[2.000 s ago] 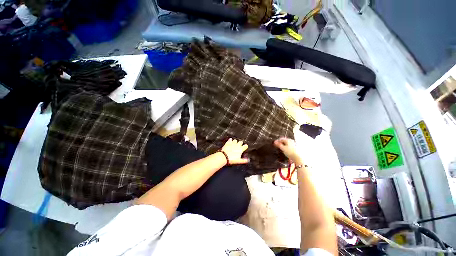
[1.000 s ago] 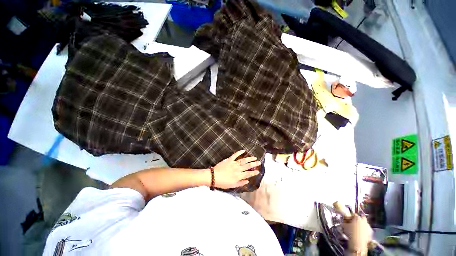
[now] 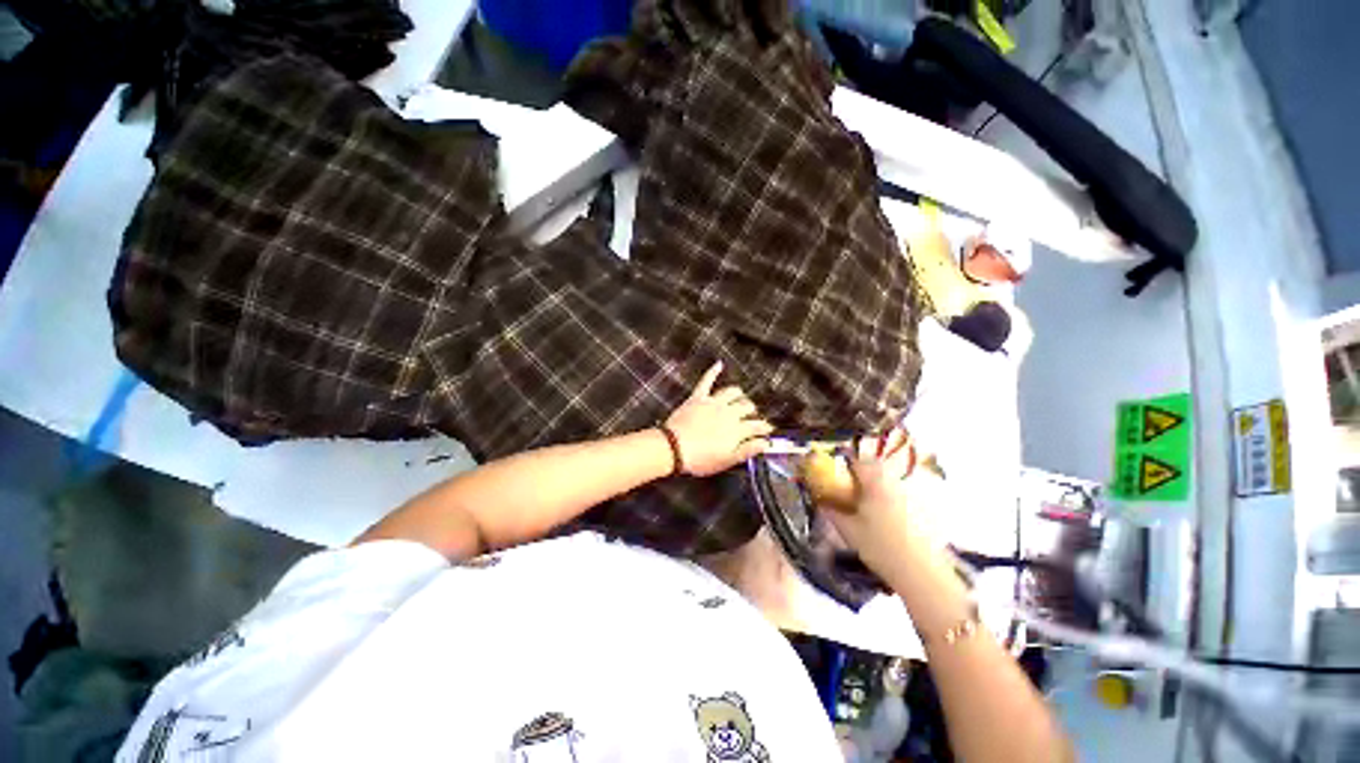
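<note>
A brown plaid piece (image 3: 574, 336) lies across the padded arm, which it hides. My left hand (image 3: 716, 425) rests flat on this piece with its fingers spread. My right hand (image 3: 865, 485) grips the handle of the steam iron (image 3: 798, 522), just right of my left hand. The iron is blurred and stands at the plaid's right edge; whether it touches the cloth cannot be told. More plaid lies in a pile on the left (image 3: 298, 268) and in another pile on the right (image 3: 761, 209).
A pale bar (image 3: 567, 187) lies between the piles. A tan sheet (image 3: 937, 268) with a reddish item (image 3: 987, 261) and a dark piece (image 3: 980, 325) is at the right. A black padded arm (image 3: 1059, 142) stands beyond. The iron's hose (image 3: 1104, 641) trails right.
My left hand went from the plaid at the right to flat on the piece now covering the padded arm. My right hand let go of the plaid, took the iron at the right and brought it to the piece.
</note>
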